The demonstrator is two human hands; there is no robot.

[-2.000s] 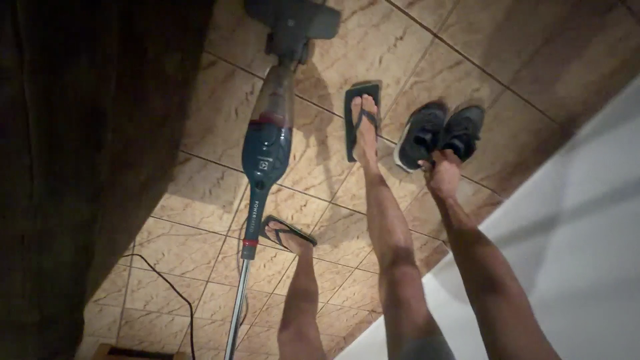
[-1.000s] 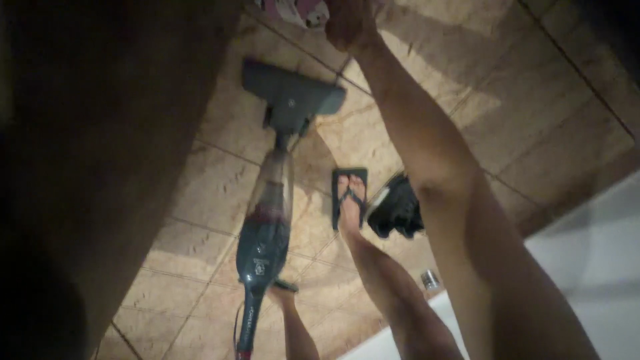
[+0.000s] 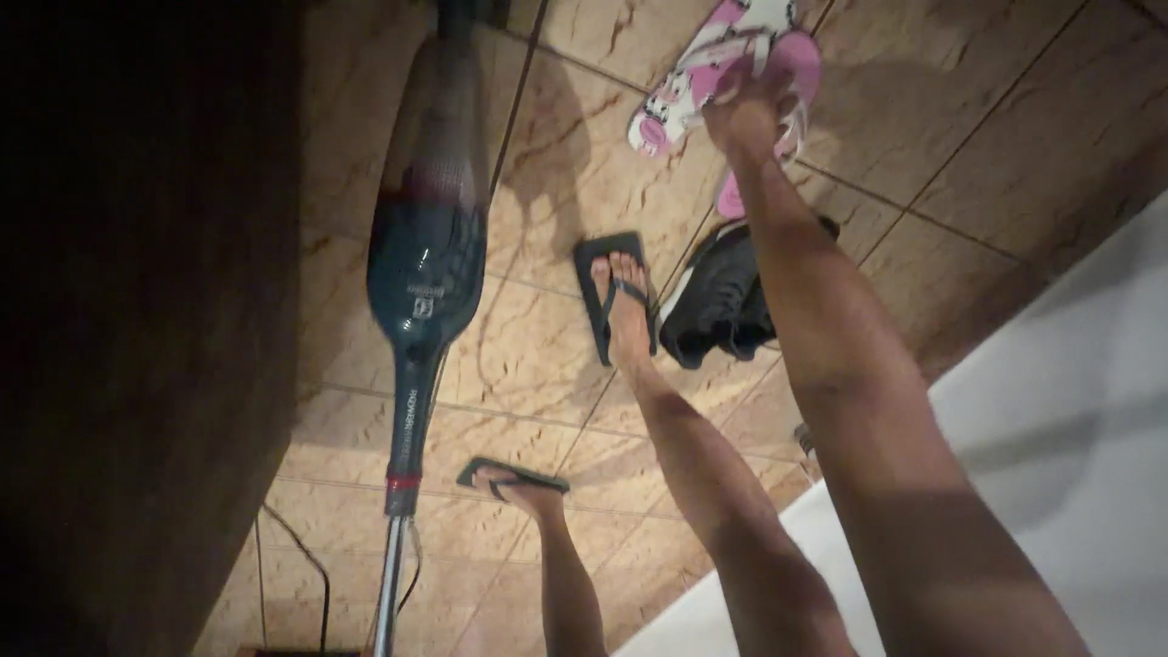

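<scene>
My right hand point(image 3: 748, 117) is at the upper right, its fingers closed around a pair of pink-and-white patterned flip-flops point(image 3: 799, 66). One flip-flop lies across the other, and the hand hides part of both. Just below them, a pair of black sneakers point(image 3: 716, 297) rests on the tiles, partly behind my right forearm. A dark blue stick vacuum cleaner point(image 3: 427, 265) stretches down the left of the view, its metal tube point(image 3: 391, 575) running out at the bottom edge. Its floor head is cut off at the top. My left hand is out of view.
My feet, in dark flip-flops point(image 3: 598, 324), stand on the tiled floor point(image 3: 520, 356) between the vacuum and the sneakers. A black cord point(image 3: 315, 561) lies at the lower left. A white surface point(image 3: 1049, 411) borders the right, and a large dark shape point(image 3: 137, 274) covers the left.
My right hand has left the black sneakers, which it held two seconds ago, and now has the pink-and-white flip-flops. The view has shifted, and the vacuum's floor head has left the frame.
</scene>
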